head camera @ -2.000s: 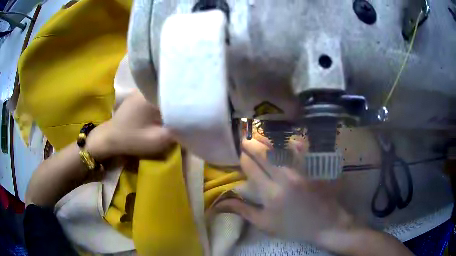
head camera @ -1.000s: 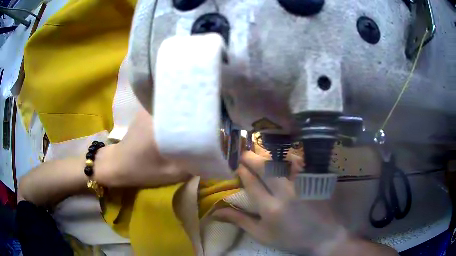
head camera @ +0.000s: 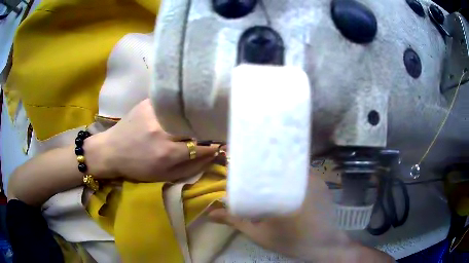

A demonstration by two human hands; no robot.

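Observation:
The mustard-yellow garment with its off-white wrong side lies in folds left of and below the sewing machine head. My left hand, with a ring and a beaded bracelet, rests on the cloth beside the head, its fingertips reaching toward the needle area. My right hand lies low on the cloth edge. The white take-up lever guard covers part of it, including most fingers. The needle and presser foot are hidden behind the guard.
Dark-handled scissors lie on the table right of the tension dial. A thin yellow thread runs down at the right. The table's ruler edge curves along the lower right.
The camera view has shifted, so the machine head and guard appear larger and farther right. My left hand's fingers now show beside the guard; my right hand is more hidden by it.

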